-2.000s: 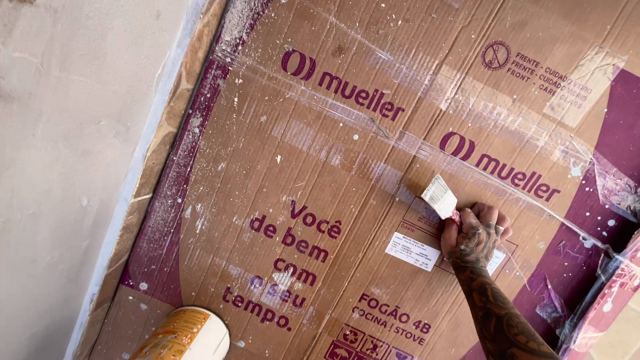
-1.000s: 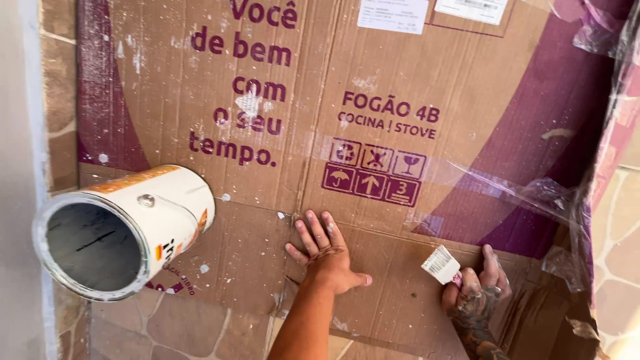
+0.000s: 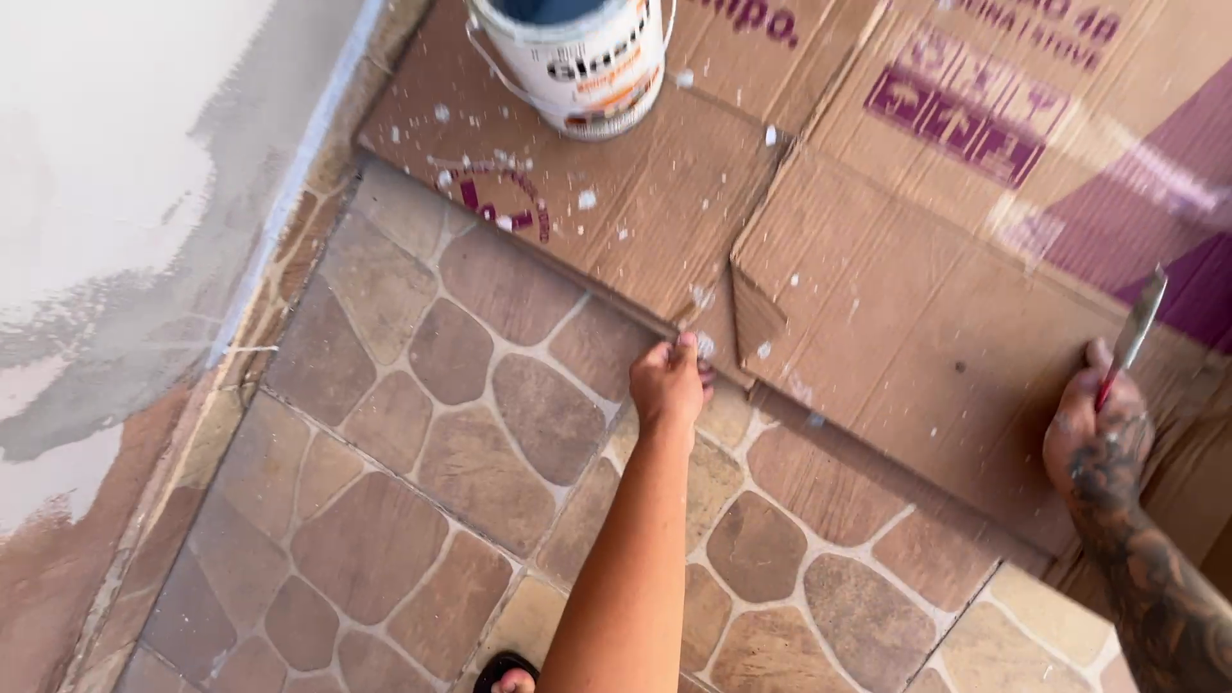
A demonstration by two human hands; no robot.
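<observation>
The flattened cardboard box, printed in purple and speckled with paint, lies over the tiled floor. My left hand grips the near edge of the cardboard, thumb on top, by a folded flap. At the right, my right hand holds a paintbrush with a red handle, its pale bristles pointing up; the hand is at the cardboard's right part. An open paint bucket with a wire handle stands on the cardboard at the top, left of centre.
A partly painted wall runs down the left side, with a stone-patterned baseboard along its foot. Stone-patterned floor tiles extend below the cardboard. A foot in a black sandal shows at the bottom edge.
My left hand, laid flat with spread fingers on the cardboard one second ago, now grips its edge. The bucket, tipped in view before, now appears upright. The view has turned and moved.
</observation>
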